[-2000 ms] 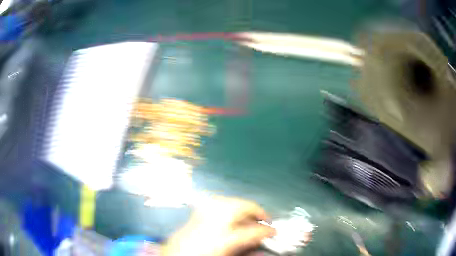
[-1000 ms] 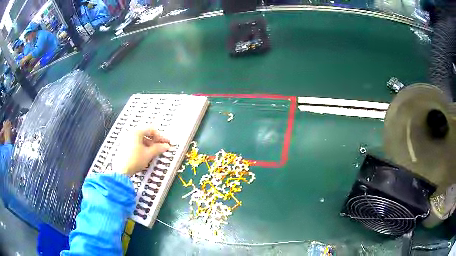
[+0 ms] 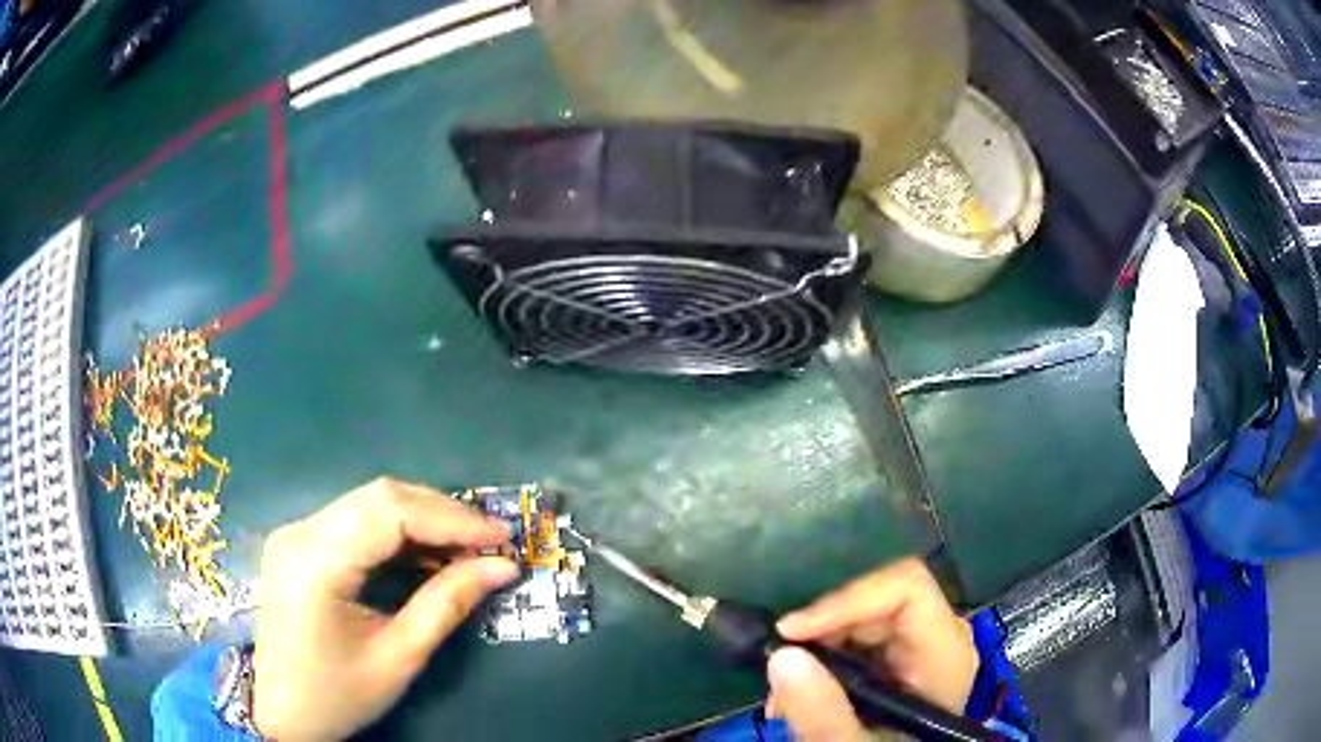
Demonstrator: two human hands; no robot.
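Observation:
Small blue circuit boards (image 3: 536, 616) with silver and orange parts lie on the green mat, low in the middle. My left hand (image 3: 391, 602) is at their left side, thumb and index finger near each other at the board; whether a small part is between the fingertips cannot be told. My right hand (image 3: 884, 645) grips the black handle of the soldering iron (image 3: 739, 626). The iron's thin tip points left at the boards' right edge, close to the orange strip. A loose pile of orange and white flex parts (image 3: 174, 464) lies to the left.
The white component tray (image 3: 41, 449) stands at the left edge. A black fan (image 3: 652, 312) is behind the boards, below the yellowish hood (image 3: 753, 58). A cream tub (image 3: 963, 218), silver tweezers (image 3: 1007, 363), a white pad (image 3: 1163, 363) and a black box (image 3: 1079, 160) are on the right.
The view has swung right. My left hand has moved from the white tray to the circuit boards. My right hand with the soldering iron has come into view.

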